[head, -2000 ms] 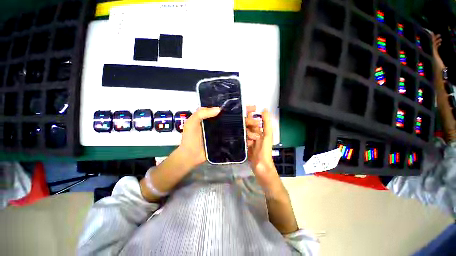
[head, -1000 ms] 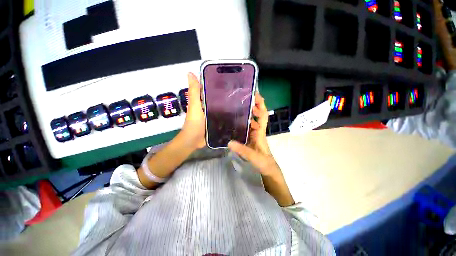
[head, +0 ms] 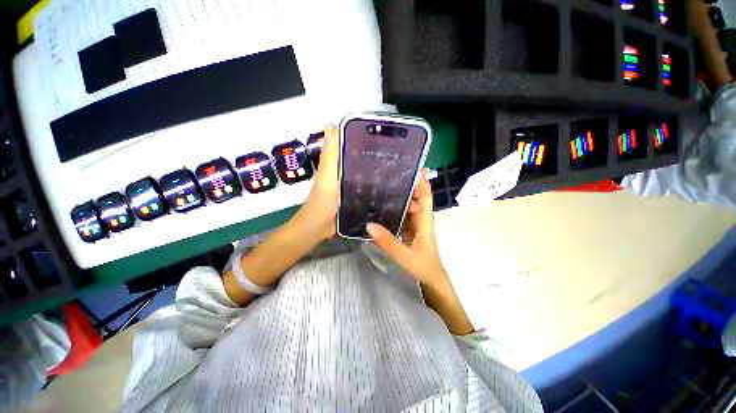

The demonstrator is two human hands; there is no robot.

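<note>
A smartphone (head: 382, 176) with a pale edge and a dim purplish screen is held upright in front of my body. My left hand (head: 324, 193) grips its left edge. My right hand (head: 413, 242) holds its right edge, with the thumb on the lower part of the screen. Several strapless smartwatches (head: 219, 179) with lit screens stand in a row along the near edge of the white board (head: 242, 125). The rightmost watch is partly hidden behind my left hand.
A black foam strip (head: 177, 103) and two black foam pads (head: 139, 37) lie on the board, the pads over a record sheet (head: 69, 48). Foam trays (head: 484, 87) with colour-striped watches stand right; dark trays stand left. A paper slip (head: 491, 179) leans by the right tray. Another person's arm (head: 708, 40) shows far right.
The view has turned, so the board now sits tilted to the left. The phone screen has gone from black to dimly lit. My right thumb has come onto its lower part.
</note>
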